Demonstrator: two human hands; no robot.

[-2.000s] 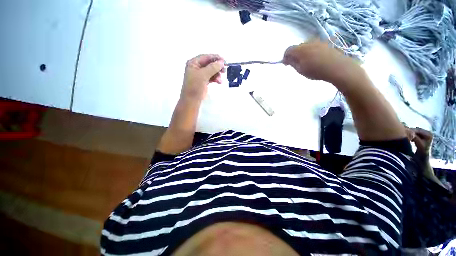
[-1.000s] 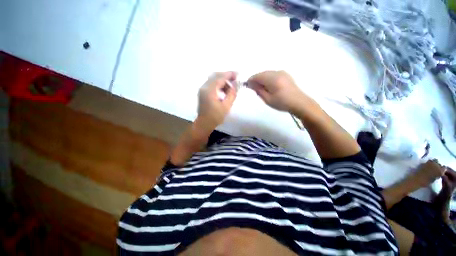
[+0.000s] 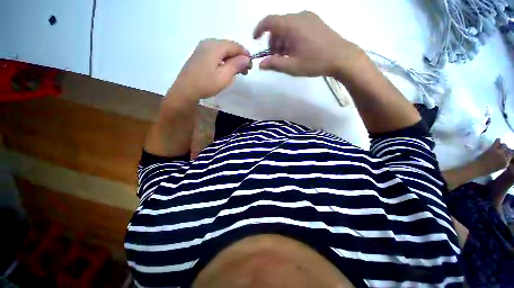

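Observation:
My left hand point(image 3: 211, 67) pinches a small dark piece at its fingertips. It is too small and covered to name surely. Thin dark wires point(image 3: 260, 54) run from it toward my right hand. My right hand point(image 3: 304, 45) is just to the right, its index finger raised and apart from the thumb. The wires pass by its palm side, and I cannot tell whether it grips them. A narrow cream strip point(image 3: 337, 91) lies on the white table under my right forearm.
Grey-white cable bundles point(image 3: 465, 28) lie at the upper right, with loose cable ends point(image 3: 414, 76) nearer. A dark object point(image 3: 426, 114) is partly behind my right sleeve. Another person's hands point(image 3: 497, 157) are at the right edge. A red stool or crate point(image 3: 28, 81) stands at left.
The view has shifted. Both hands stand higher in the picture, and my right hand's fingers have spread from the pinch at my left fingertips. The black pieces at the top are out of view.

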